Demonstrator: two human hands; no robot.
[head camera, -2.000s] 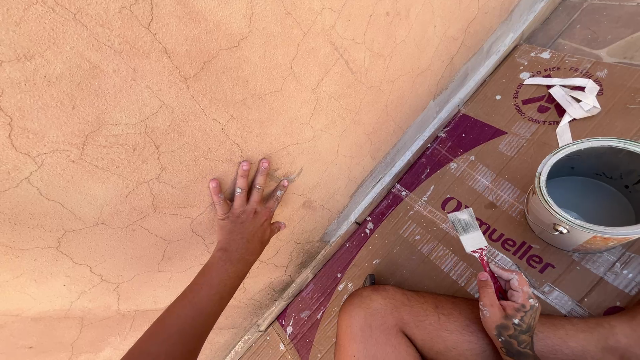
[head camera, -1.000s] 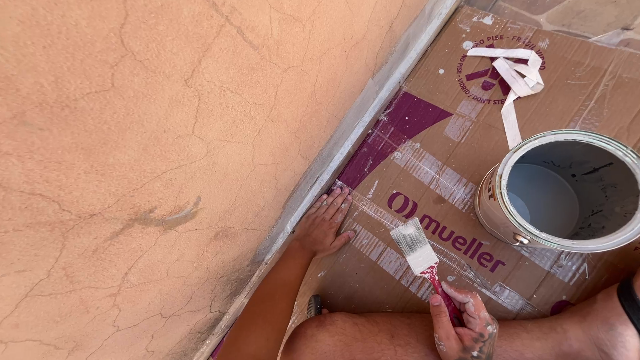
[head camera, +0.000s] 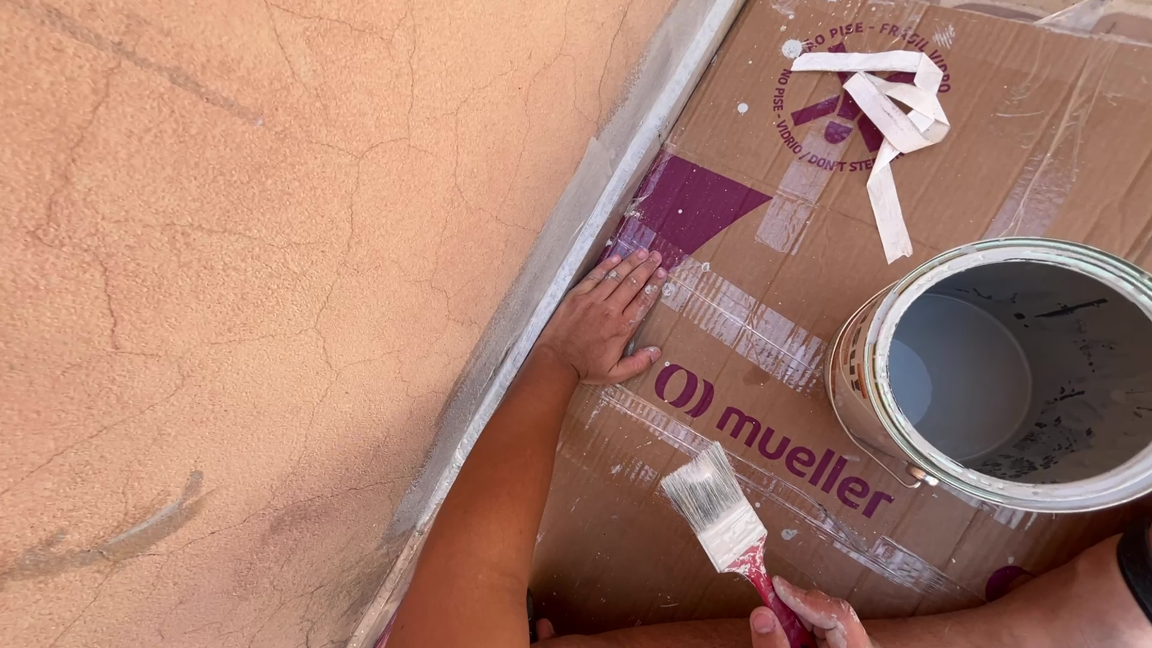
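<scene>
My left hand (head camera: 612, 315) lies flat on the flattened cardboard (head camera: 720, 225), fingers together, its fingertips by the purple printed patch and beside the grey ledge at the wall's foot. At the bottom, my right hand (head camera: 814, 616) holds a paintbrush (head camera: 756, 562) by its red handle, the pale bristles pointing up and left. Right of the brush stands a metal paint can (head camera: 886, 423) with grey-white paint low inside. A crumpled strip of white tape (head camera: 889, 202) lies on the cardboard above the can.
An orange plastered wall (head camera: 270, 270) with fine cracks and a grey smear (head camera: 153, 526) fills the left side. A narrow grey baseboard ledge (head camera: 576, 243) runs diagonally between wall and cardboard. My bare leg (head camera: 1008, 603) crosses the bottom right, near the can. Paving shows at the top right.
My left hand has left the wall, where it rested two seconds ago, and come down to the cardboard. The brush stays in my right hand. The view has shifted.
</scene>
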